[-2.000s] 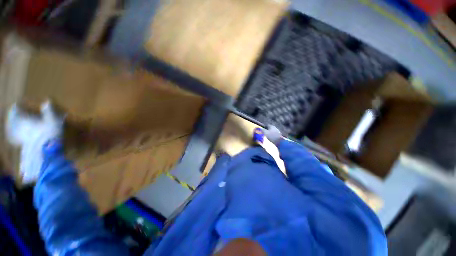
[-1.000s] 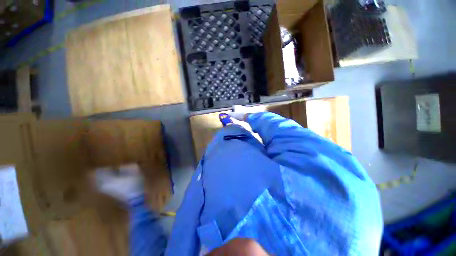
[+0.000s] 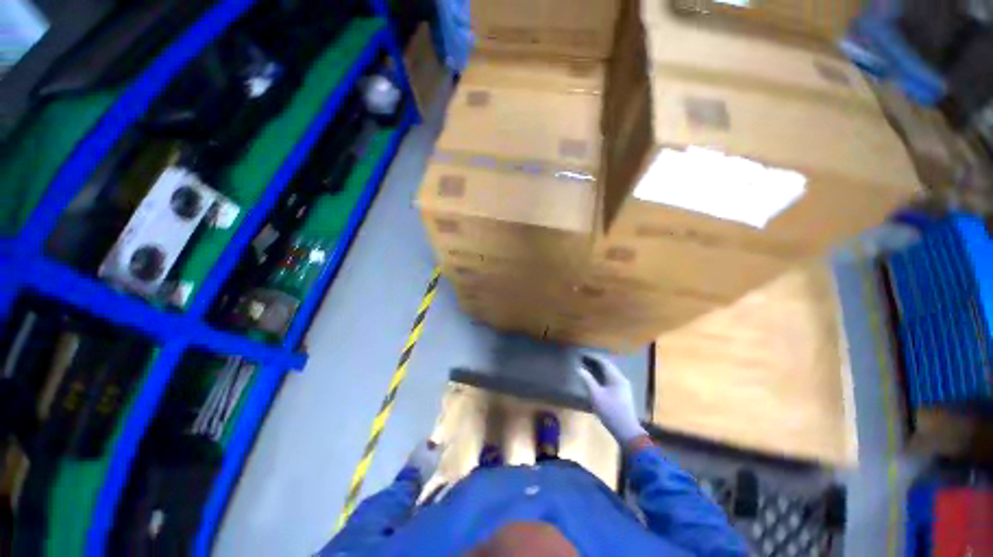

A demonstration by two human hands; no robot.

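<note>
A tall block of stacked brown cartons [image 3: 523, 201] stands in front of me, with printed square marks. A white paper sheet [image 3: 719, 185] lies on the carton at its right. My right hand [image 3: 612, 398], in a white glove, is low in front of the stack with fingers apart, not visibly touching a carton. A small dark patch shows at its fingers; what it is cannot be told. My left hand [image 3: 426, 459], also gloved, is low beside my body, small and blurred; its fingers cannot be made out.
A blue-framed rack with green shelves [image 3: 327, 190] holds equipment at the left. Yellow-black tape [image 3: 394, 381] marks the floor. A plywood board [image 3: 751, 364] and a black grid pallet [image 3: 779, 522] are at the right, with blue slatted items [image 3: 945, 310] beyond. Plywood lies under my feet.
The view has turned to face the carton stack and rack. My left hand has moved from over the cartons to beside my body. My right hand now reaches out forward.
</note>
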